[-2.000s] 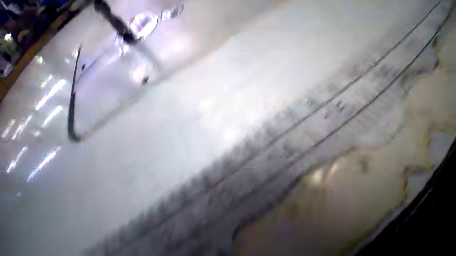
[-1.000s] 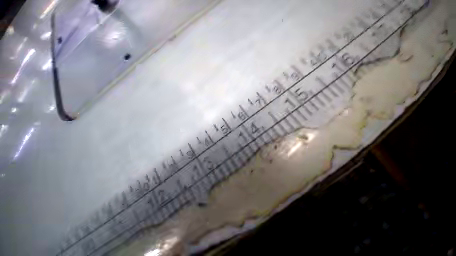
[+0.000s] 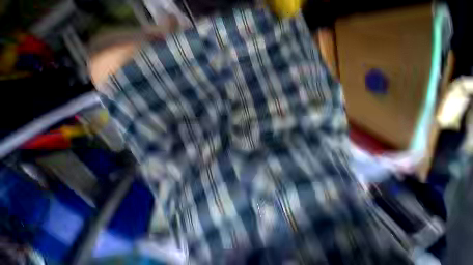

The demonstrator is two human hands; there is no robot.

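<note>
The frame is strongly blurred. Blue, white and dark plaid cloth (image 3: 238, 119) fills the middle, from the top edge to the bottom. It looks worn on a person's body, but whose it is cannot be told. A bare skin-toned part (image 3: 110, 63), perhaps a forearm or elbow, shows at the cloth's upper left. No hand can be made out in it. My left hand and my right hand are not seen.
A brown board or carton (image 3: 386, 77) with a dark blue spot and a pale green edge stands at the right. Bright blue material (image 3: 62, 220), perhaps a basket, lies at the lower left. Red and yellow items (image 3: 52, 138) show above it. Dark clutter surrounds these.
The view has swung away from the white table with the printed scale to the plaid cloth. The table surface is gone from view.
</note>
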